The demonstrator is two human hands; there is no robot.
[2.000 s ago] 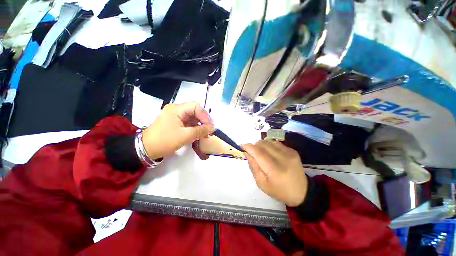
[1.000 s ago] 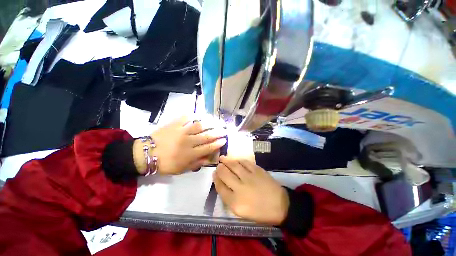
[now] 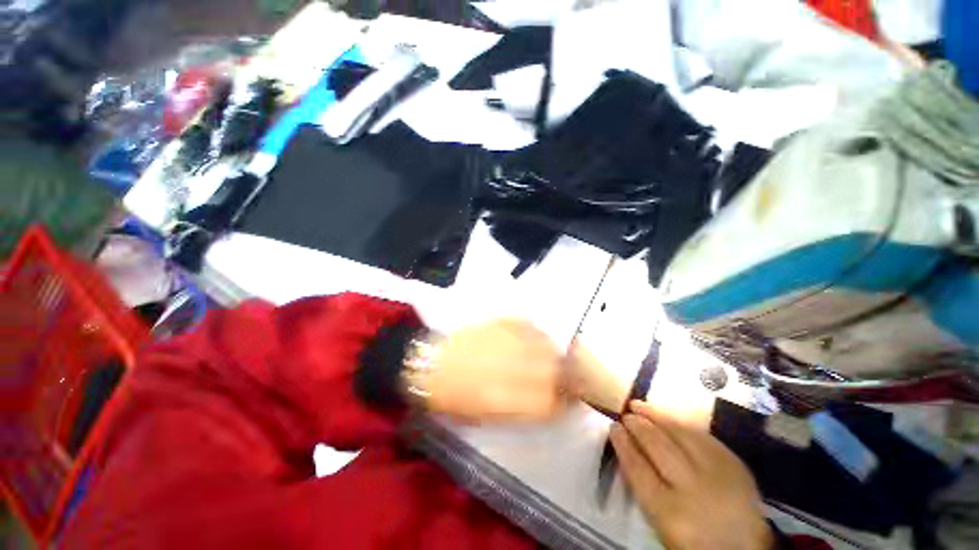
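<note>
A narrow dark strip [image 3: 646, 371] lies at the lit needle area of the white and blue sewing machine [image 3: 827, 242]. Its dark tail [image 3: 608, 462] hangs down toward me from under my right fingertips. My right hand [image 3: 687, 467] has its fingertips together on the strip, just on the near side of the needle area. My left hand [image 3: 494, 371] is blurred, over the beige bed plate's left side and the white table, with its fingertips a little left of the strip. Its grip is unclear. The needle and presser foot are too glared to make out.
Black cut pieces [image 3: 365, 199] and a black heap [image 3: 612, 150] lie left of and behind the machine. More black fabric [image 3: 805, 462] with a pale blue strip lies at the right. A grey ruler [image 3: 494, 483] runs along the front edge. A red basket [image 3: 118, 312] stands far left.
The view has swung left, bringing in the red basket. My left hand has moved off the strip to its left and is blurred. My right fingertips remain on the strip.
</note>
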